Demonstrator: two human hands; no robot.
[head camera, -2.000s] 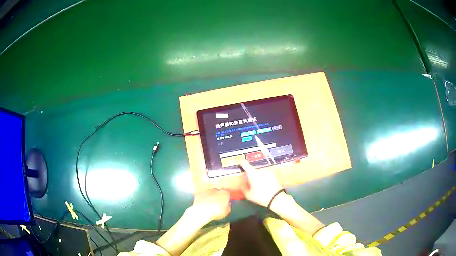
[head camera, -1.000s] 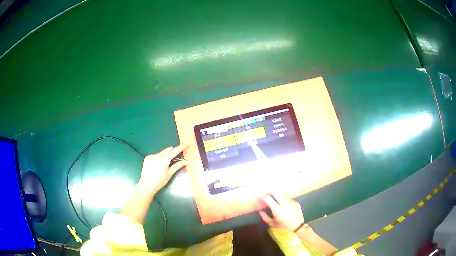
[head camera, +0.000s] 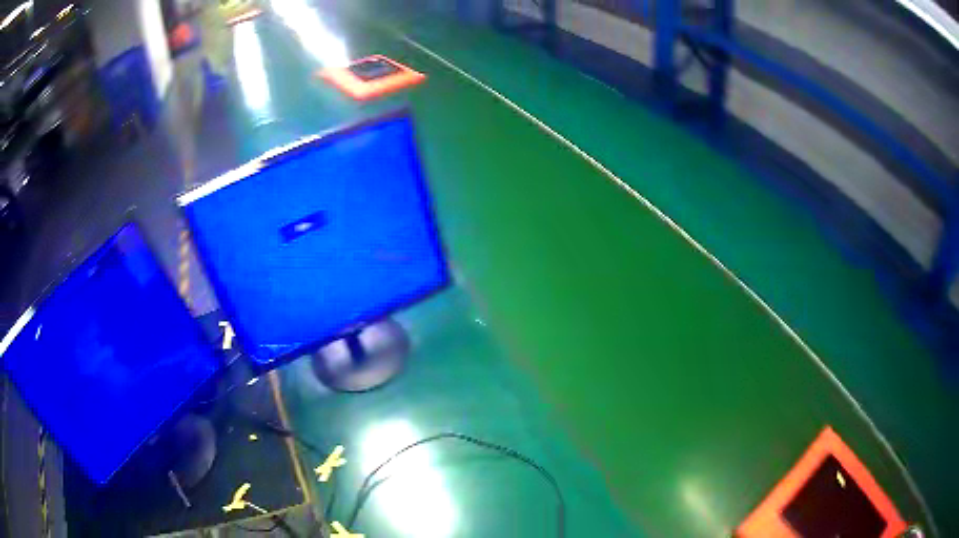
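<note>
Neither of my hands is in view. A dark tablet (head camera: 836, 507) lies on an orange foam pad (head camera: 831, 447) at the lower right, cut off by the picture's bottom edge. A thin black cable (head camera: 452, 435) curves over the green bench (head camera: 589, 336) at the bottom centre; its ends cannot be made out. A large monitor (head camera: 326, 252) with a blue screen and a small box on it stands on a round base at centre left. A second blue monitor (head camera: 110, 352) stands tilted in view at the left.
Another dark tablet (head camera: 375, 69) lies on an orange pad (head camera: 334, 79) farther up the bench. Yellow tape-like crosses (head camera: 331, 463) hold cords near the bench edge. A blue rack (head camera: 820, 84) runs along the upper right. The dim area at the left is blurred.
The view has swung left and up to the monitors and the far bench. Both hands, seen before at the pad with the lit tablet, are now out of the picture.
</note>
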